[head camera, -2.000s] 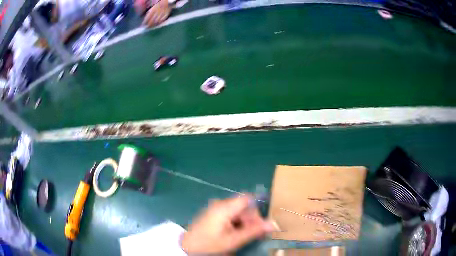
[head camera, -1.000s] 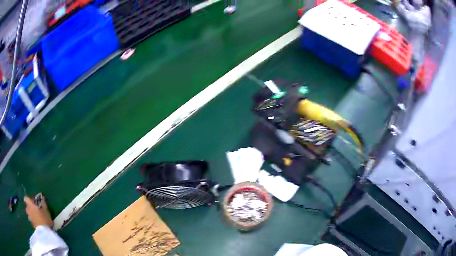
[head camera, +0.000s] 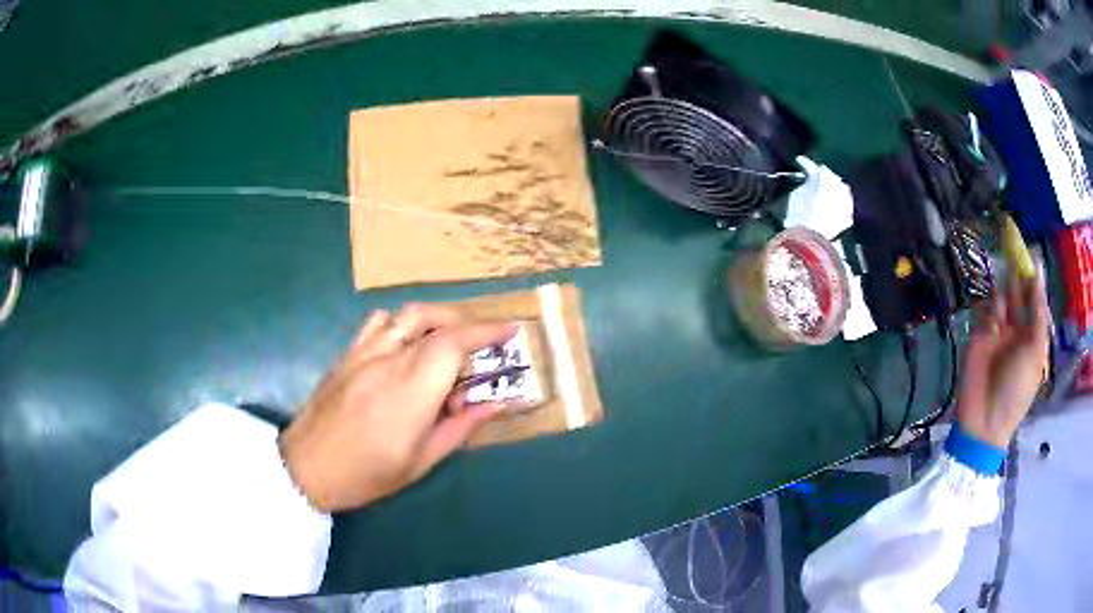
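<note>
My left hand (head camera: 384, 401) pinches the small white device housing (head camera: 501, 369) between thumb and fingertips, on the brown holding fixture (head camera: 578, 359) with its pale tape strip. A slim dark bar, possibly tweezers, lies across the housing by my fingertips. My right hand (head camera: 1007, 359), blurred, is at the yellow handle of the soldering iron (head camera: 1019, 249) at the far right. Its fingers cover the handle's lower part; the grip is unclear. The solder wire (head camera: 258, 192) runs from the spool (head camera: 32, 213) onto the stained cardboard sheet (head camera: 408, 246).
A black fan (head camera: 695, 150) stands right of the cardboard. A round tub (head camera: 761, 293) of silvery scraps and white paper (head camera: 820, 201) lie beside the dark holder (head camera: 881, 240) and its cables. A blue box (head camera: 1031, 150) is at the upper right. A white rail (head camera: 479, 10) crosses the top.
The view has swung back from the right side. My left hand has moved from the conveyor to the fixture and now holds a housing there. My right hand has come into view at the iron.
</note>
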